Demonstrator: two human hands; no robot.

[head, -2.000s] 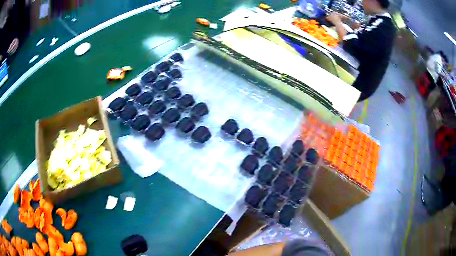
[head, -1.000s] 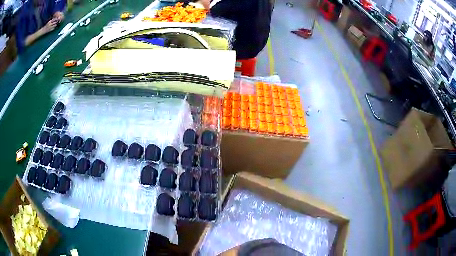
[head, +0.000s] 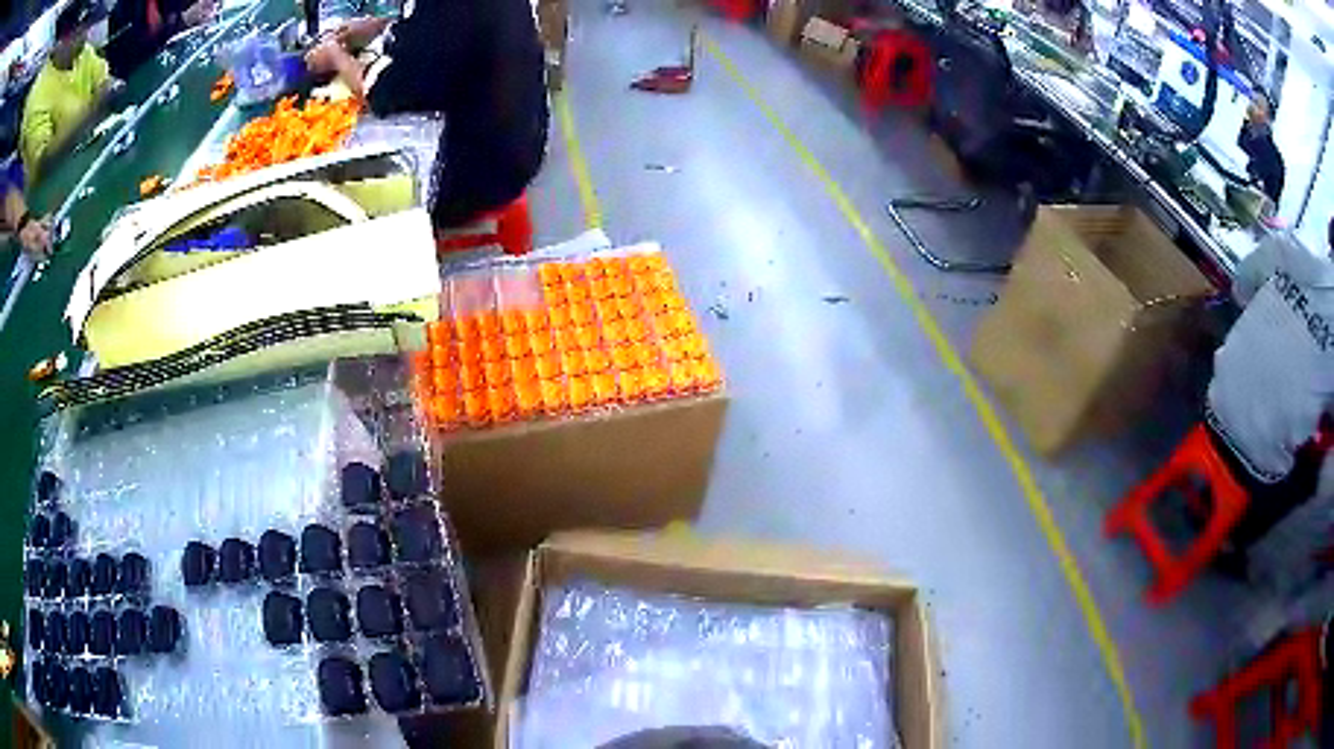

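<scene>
Neither of my hands is in the picture. Rows of black covers (head: 325, 615) stand in clear blister trays (head: 220, 483) on the bench at the left. Some tray pockets between the rows hold no cover. An open brown carton (head: 914, 644) in front of me holds clear plastic trays (head: 717, 659). A dark rounded shape, cut off by the bottom edge, covers part of them; I cannot tell what it is. Orange housings (head: 563, 344) sit in rows in a tray on top of another carton (head: 585, 468).
Pale yellow sheets (head: 293, 285) lie beyond the black covers. A person in black (head: 468, 103) sits by an orange heap (head: 293, 135). The grey floor with a yellow line (head: 951, 351) runs at right, with a brown carton (head: 1046, 344), red stools (head: 1185, 512) and a person in grey (head: 1273, 351).
The view has swung to the right. The bench, the black covers and the orange tray have shifted left, and the scrap carton has almost left the picture. More floor and the person in grey now show.
</scene>
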